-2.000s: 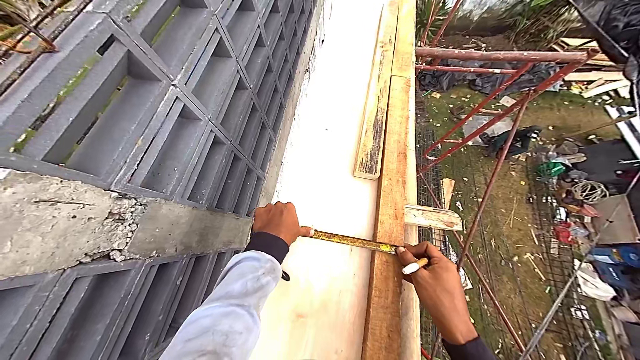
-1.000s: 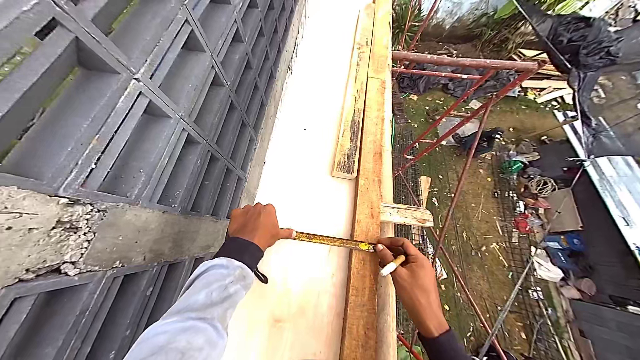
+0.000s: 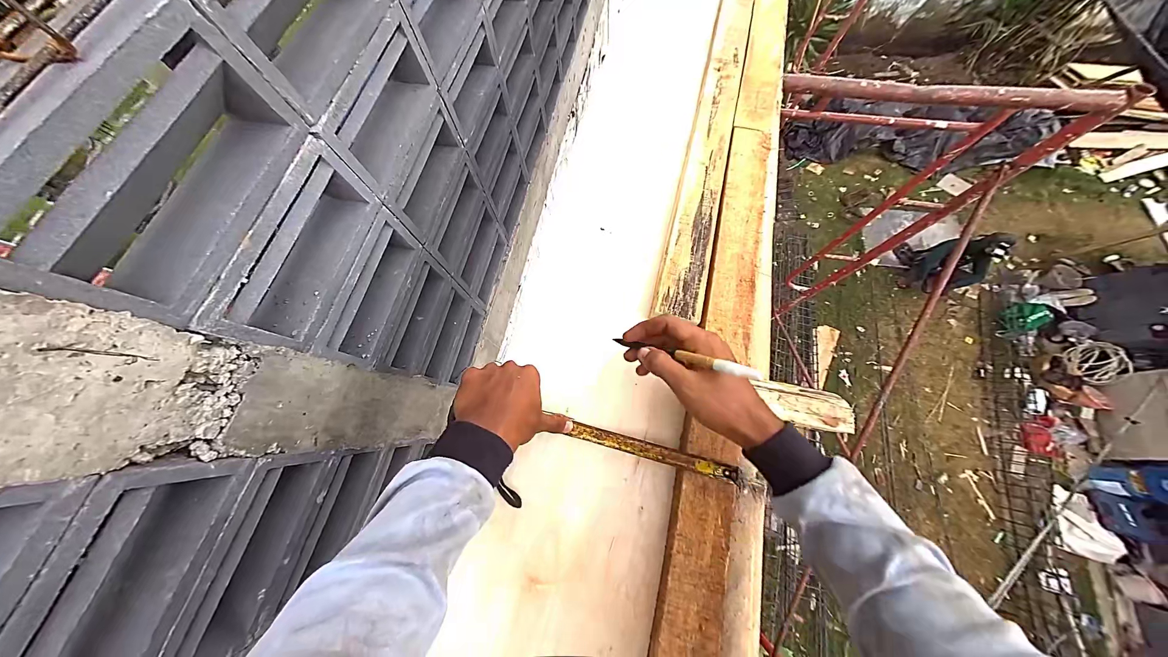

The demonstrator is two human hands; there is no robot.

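My left hand [image 3: 502, 403] grips the near end of a yellow tape measure [image 3: 639, 447], whose case is hidden in the fist. The blade lies across a pale wooden panel [image 3: 566, 538], and its end tab rests on the long timber [image 3: 703, 547] along the panel's right side. Between the fingers of my right hand [image 3: 703, 374] is a pen [image 3: 698, 361] with a dark tip and a white end. It is held above the timber and panel edge, its tip pointing left, apart from the tape.
A grey lattice block wall [image 3: 365, 182] and a rough concrete beam [image 3: 338, 401] stand at left. A shorter board [image 3: 698, 228] lies on the panel's right side. A short wood piece [image 3: 808, 406] juts outward. Red scaffolding [image 3: 949, 93] rises beyond the edge, above littered ground far below.
My right hand has let go of the tape's end and moved up and left with the pen, which now points over the panel. My left hand still holds the tape.
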